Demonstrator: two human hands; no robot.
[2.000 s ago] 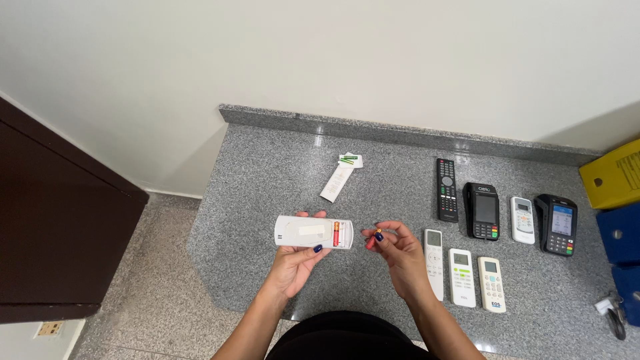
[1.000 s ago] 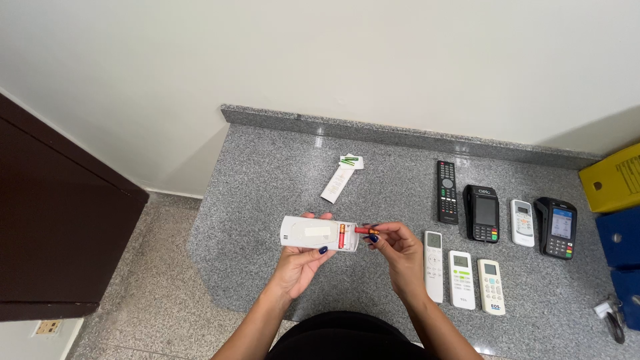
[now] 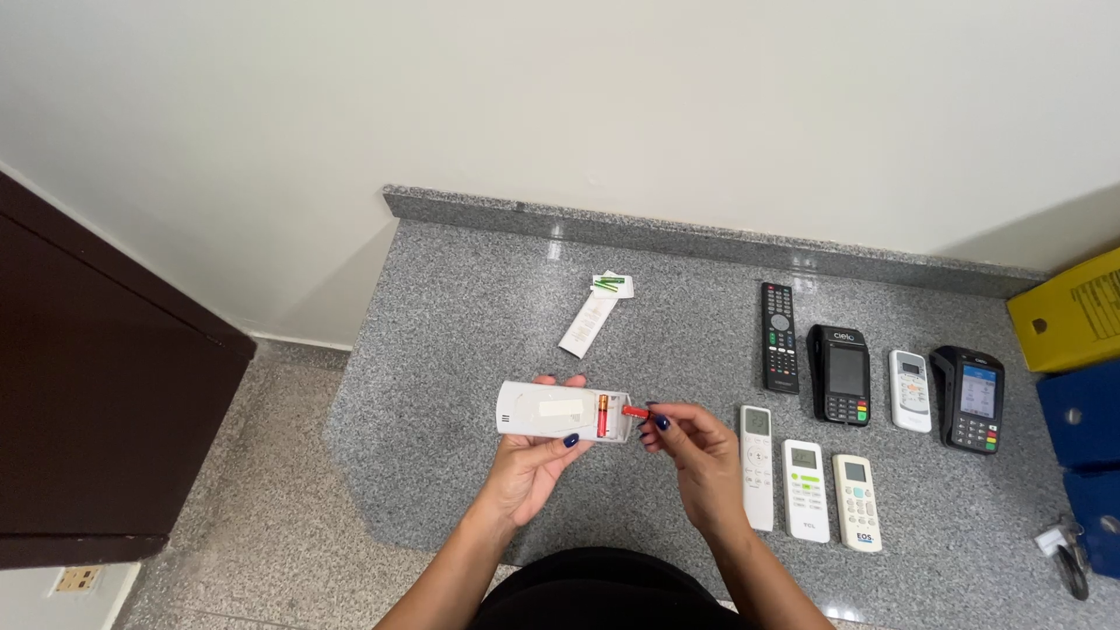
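Note:
My left hand (image 3: 529, 468) holds a white remote control (image 3: 534, 411) back side up, its battery compartment uncovered at the right end. One red battery with a copper-coloured end (image 3: 602, 416) lies in the compartment. Between the thumb and fingers of my right hand (image 3: 691, 455) is a second red battery (image 3: 636, 412), right beside the compartment's open end. Whether it touches the remote is unclear. Behind the remote, a white paper strip or slim package (image 3: 588, 324) and a small card with green marks (image 3: 612, 285) lie on the granite countertop (image 3: 455, 332).
On the right stand a black remote (image 3: 779, 337), two card payment terminals (image 3: 843, 376) (image 3: 969, 398) and several white air-conditioner remotes (image 3: 805, 490). Yellow (image 3: 1072, 311) and blue (image 3: 1085, 420) binders border the right edge, with keys (image 3: 1069, 556) nearby. A low granite backsplash (image 3: 656, 234) runs along the wall.
My right hand has brought its battery closer to the remote's compartment since two seconds ago. The battery now lies roughly level between my fingertips. My left hand keeps hold of the remote.

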